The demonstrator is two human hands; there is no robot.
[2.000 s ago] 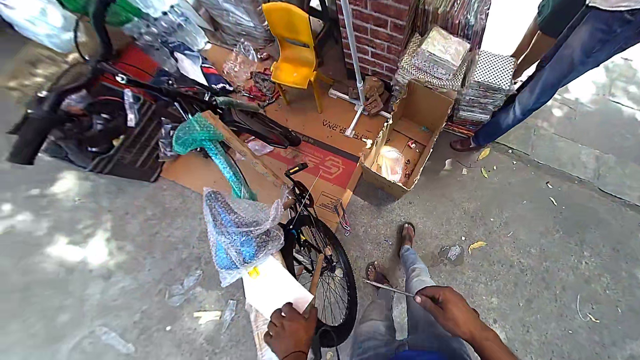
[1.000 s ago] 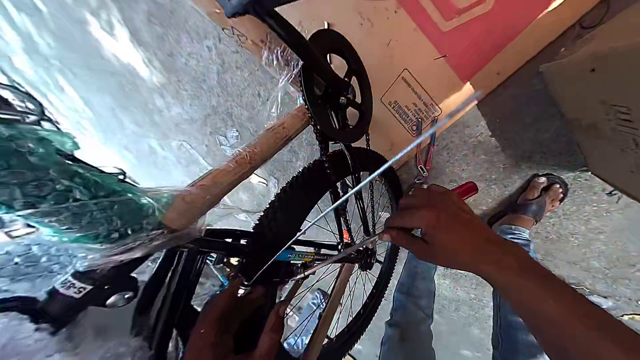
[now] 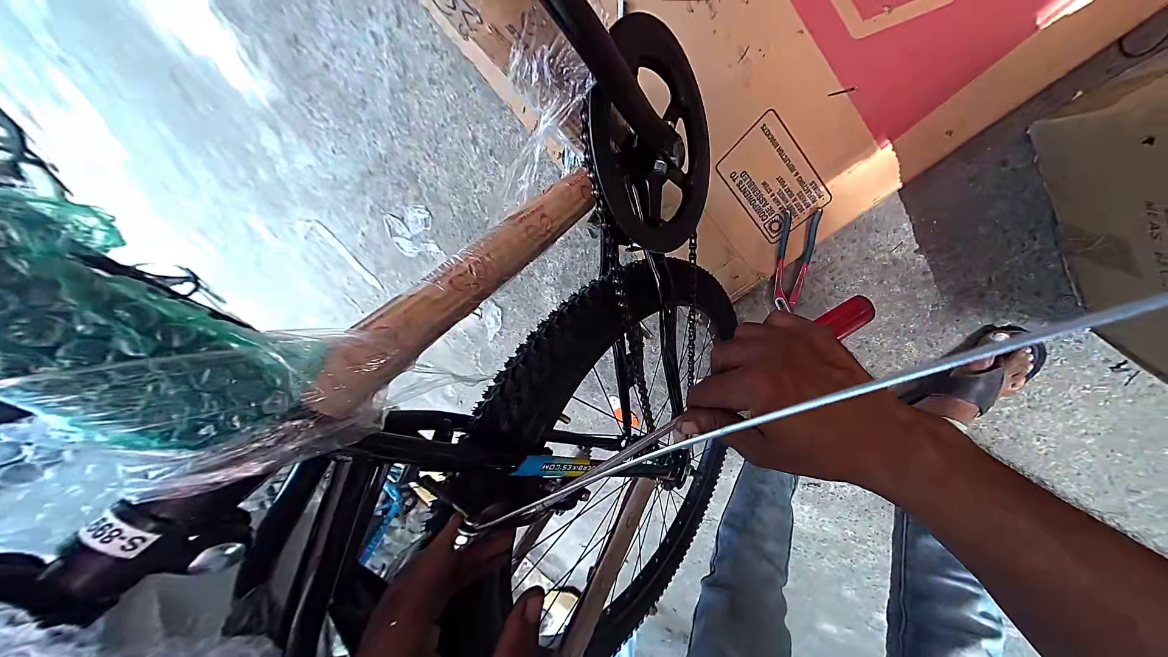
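A bicycle lies partly wrapped, its knobby rear tyre (image 3: 547,351) beside the black chainring (image 3: 650,137) and chain. Over the wheel, my right hand (image 3: 776,397) grips a thin metal tool (image 3: 630,452) that slants down-left to the frame. Its far end meets a small metal fitting (image 3: 467,531) near the tyre. My left hand (image 3: 447,589) is at this fitting, low in the view; its fingers are dark and partly hidden, so its hold is unclear. A long silver rod or cable (image 3: 876,383) crosses in front of my right wrist. Past my right knuckles shows a red handle (image 3: 847,317).
Red-and-blue-handled pliers (image 3: 796,265) lie by a flattened cardboard sheet (image 3: 757,55). A cardboard-wrapped tube (image 3: 465,274) and green bubble wrap (image 3: 119,347) cover the bicycle at left. A cardboard box (image 3: 1113,192) stands right, above a sandalled foot (image 3: 995,365).
The view has moved much closer to the bicycle. My left hand has left the white sheet and is now by the rear wheel. My right hand has also come to the wheel, still holding a thin tool.
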